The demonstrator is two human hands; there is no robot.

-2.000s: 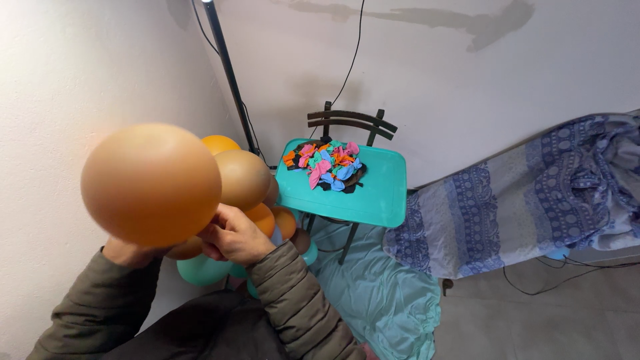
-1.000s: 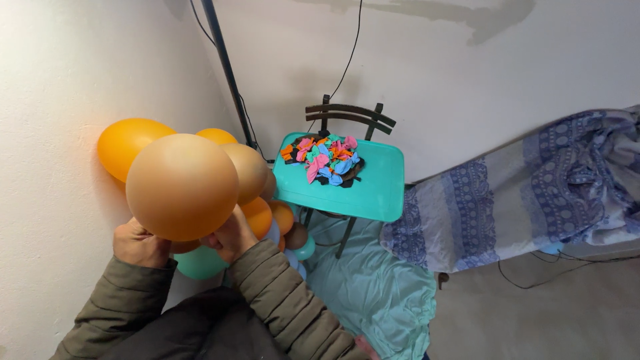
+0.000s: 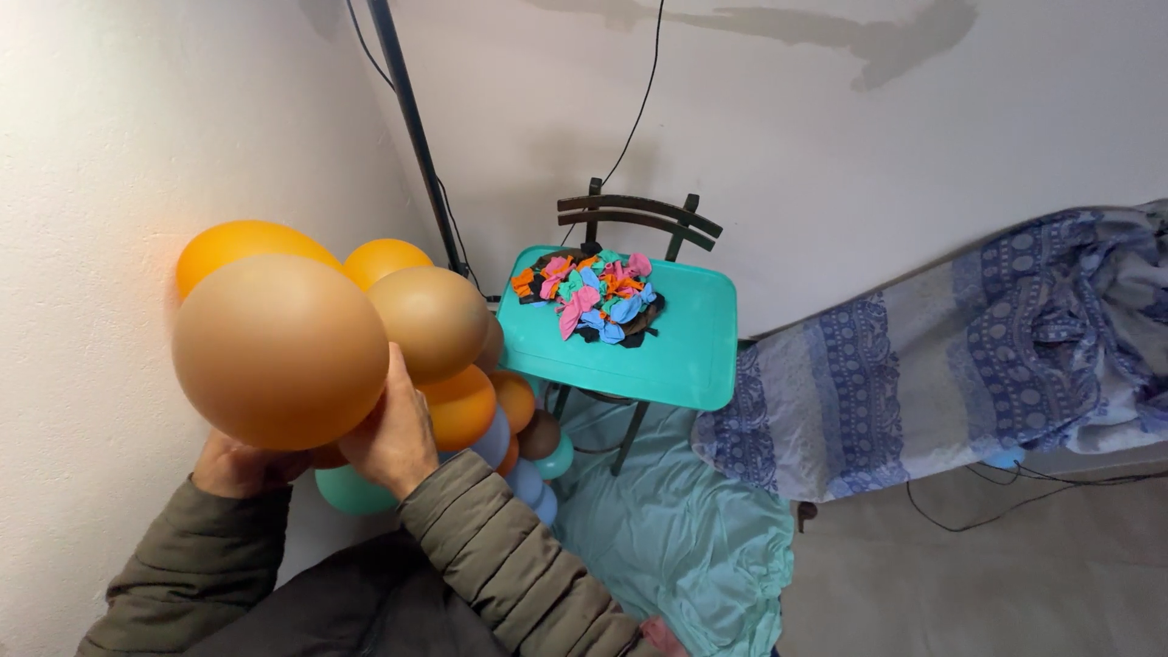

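A large tan inflated balloon (image 3: 278, 351) covers much of both hands. My left hand (image 3: 239, 464) is under its lower left side, fingers hidden behind it. My right hand (image 3: 394, 429) is at its lower right, thumb up along the balloon; what its hidden fingers grip cannot be told. Behind the tan balloon is an orange balloon (image 3: 251, 245) near the wall. To the right, a second tan balloon (image 3: 429, 321) and another orange balloon (image 3: 461, 411) belong to a cluster with brown, blue and green ones. A green balloon (image 3: 351, 488) shows below my hands.
A turquoise tray (image 3: 684, 351) on a dark chair (image 3: 639, 212) bears a pile of uninflated balloons (image 3: 593, 297). A black pole (image 3: 415, 128) stands in the corner. A pale green cloth (image 3: 675, 520) lies below, a patterned blue cloth (image 3: 821, 392) at right, with cables (image 3: 967, 525) near the floor.
Two seconds ago the large tan balloon hid the orange balloon near the wall; that one now shows behind it. Both hands remain at the tan balloon's underside.
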